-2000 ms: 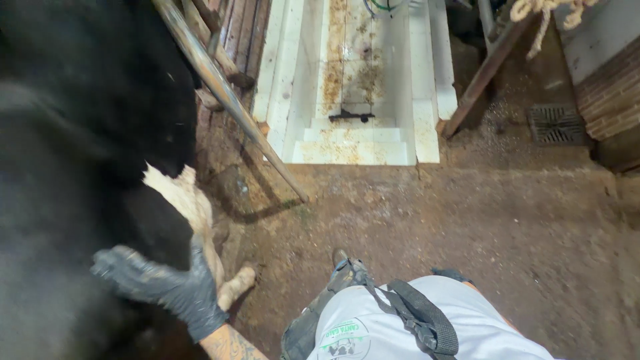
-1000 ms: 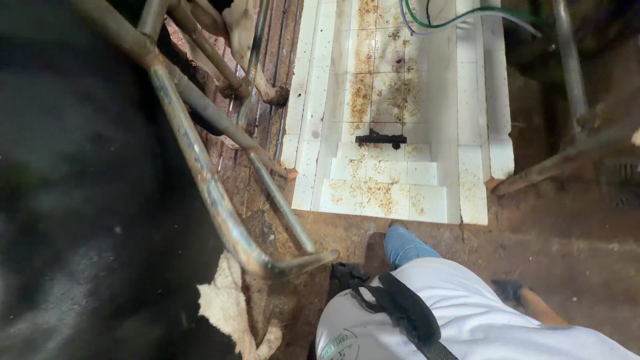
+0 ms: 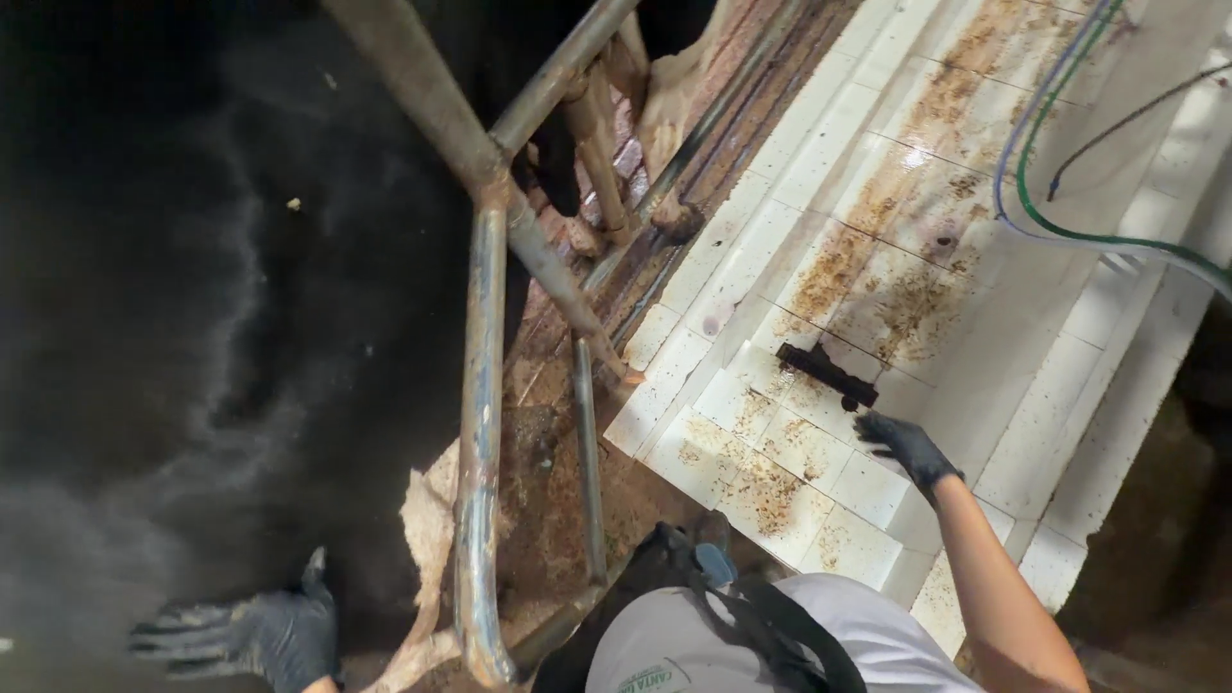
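My left hand (image 3: 255,635), in a dark glove, is at the lower left with its fingers spread against or just over the black flank of a cow (image 3: 318,289). Nothing is held in it. In another dark glove, my right hand (image 3: 905,448) reaches out over the white-tiled pit and its steps, empty, fingers loosely apart. Beyond its fingertips a dark bar-shaped object (image 3: 828,373) lies on the pit tiles. Between the cow and the pit stands a bent metal rail (image 3: 481,433). The cow's pale tail or leg part (image 3: 433,529) shows behind it.
Steps (image 3: 770,491) with brown dirt lead down into the tiled pit. Green and clear hoses (image 3: 1035,183) hang over its right side. More metal bars (image 3: 558,269) and other animals' legs (image 3: 597,144) are at the top middle, beside a wet brown floor (image 3: 549,462).
The view has turned and moved nearer the pit. My right hand now stretches out over the steps; one second ago it was low beside my body. My left hand is back in view at the lower left.
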